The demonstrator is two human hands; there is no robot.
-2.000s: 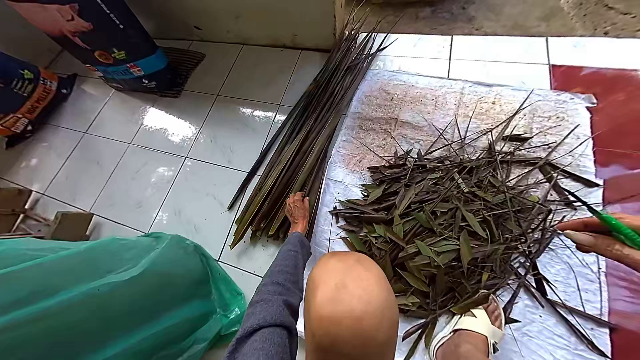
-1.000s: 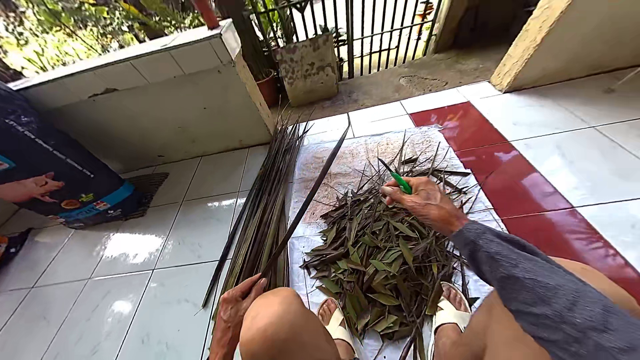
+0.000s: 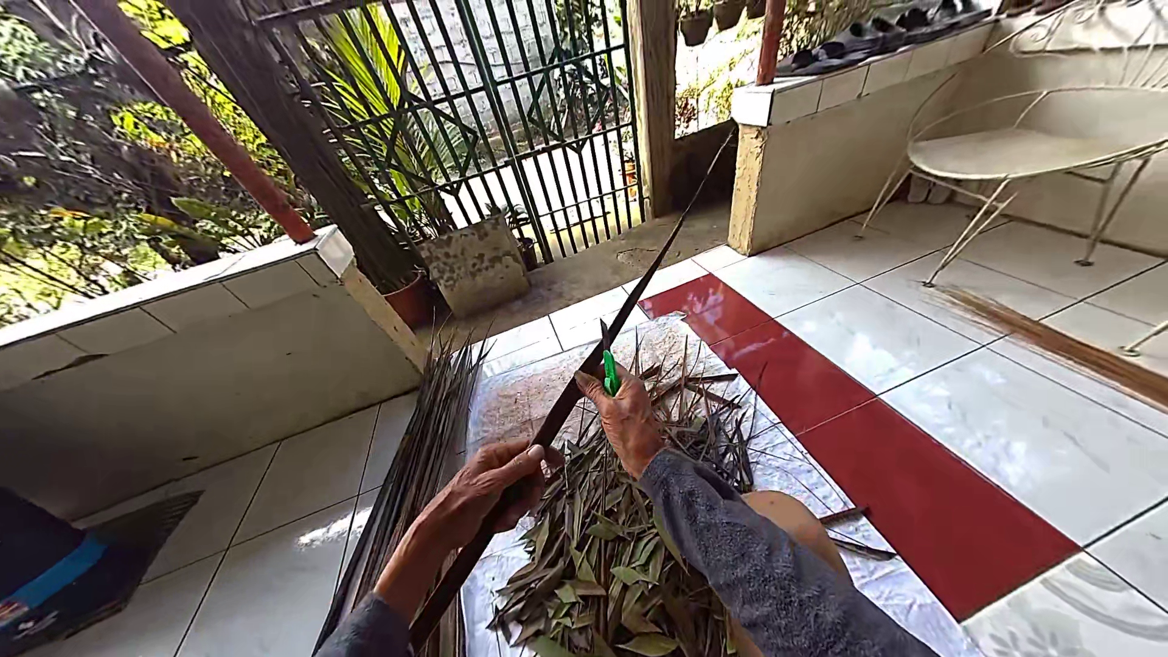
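Observation:
A long dark palm-like leaf (image 3: 643,278) slants up to the right, with my left hand (image 3: 488,488) closed around its lower part. Above it along the leaf, my right hand (image 3: 625,415) grips a green-handled knife (image 3: 610,370), whose dark blade lies against the leaf; the thumb touches the leaf too. Below my hands, cut leaf pieces (image 3: 602,584) lie heaped on a white cloth (image 3: 785,465). A bundle of long uncut leaves (image 3: 411,493) lies along the cloth's left side.
Low walls (image 3: 210,365) stand ahead on both sides of a metal gate (image 3: 538,137). A wire chair (image 3: 1013,155) stands at the right. A potted plant's pot (image 3: 411,301) and a concrete block (image 3: 479,265) sit near the gate. A dark printed bag (image 3: 46,566) is at lower left.
My left hand, on the leaf bundle two seconds ago, has raised a single leaf. My right hand has brought the knife from the pile to this leaf. The view has swung up towards the gate.

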